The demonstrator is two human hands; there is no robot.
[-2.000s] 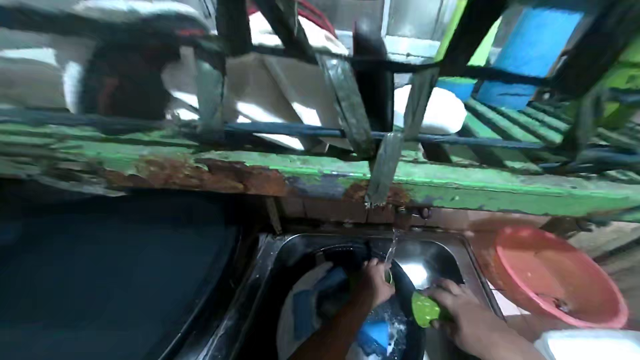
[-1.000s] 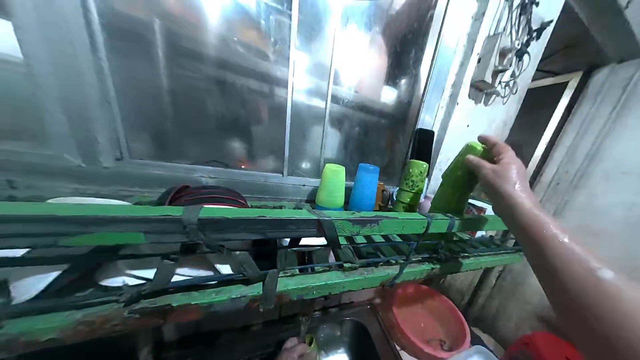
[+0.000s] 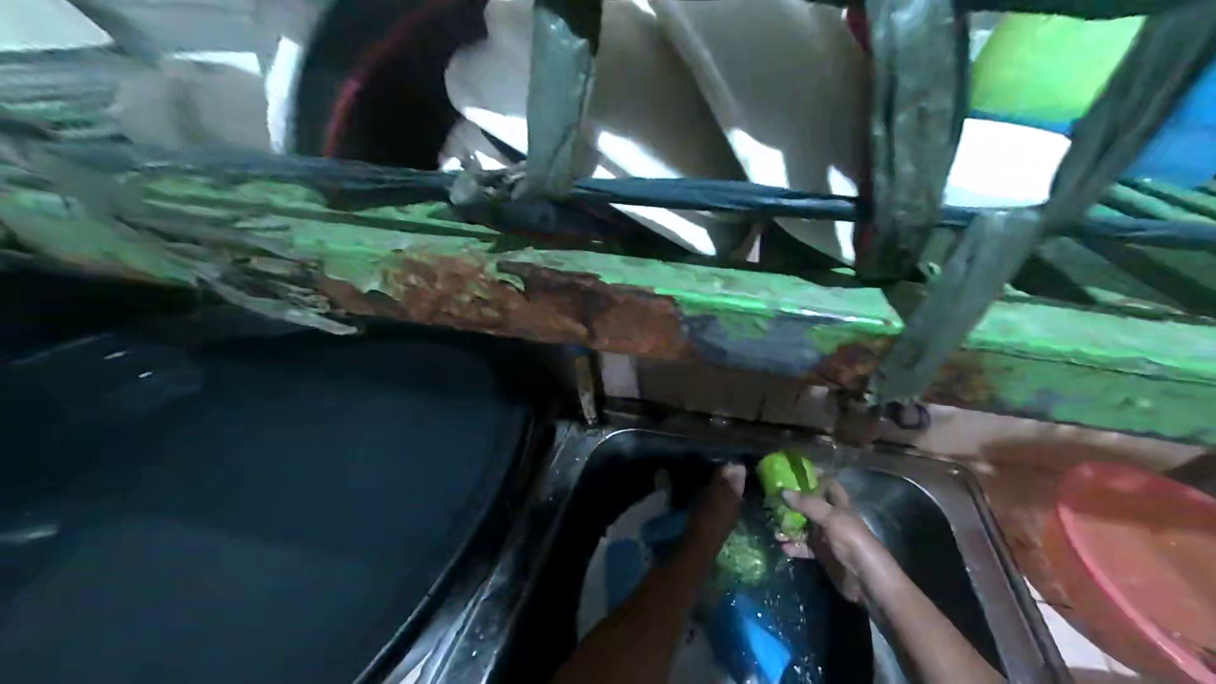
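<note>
My right hand grips a green cup over the metal sink, with its fingers around the lower part. Just left of the cup is my left hand, its fingers close together and mostly hidden; whether it holds anything cannot be told. Splashing water shows below both hands. Under them, in a dark basin within the sink, lie a blue item, a blurred yellow-green thing and some pale and blue dishes.
A rusty green rack crosses above the sink, holding plates and a lime-green cup. To the left sits a large dark tub; at the right stands a red plastic basin.
One second ago my right hand was up at the rack on a green cup; now it is down over the sink holding a green cup. The view has tilted down sharply.
</note>
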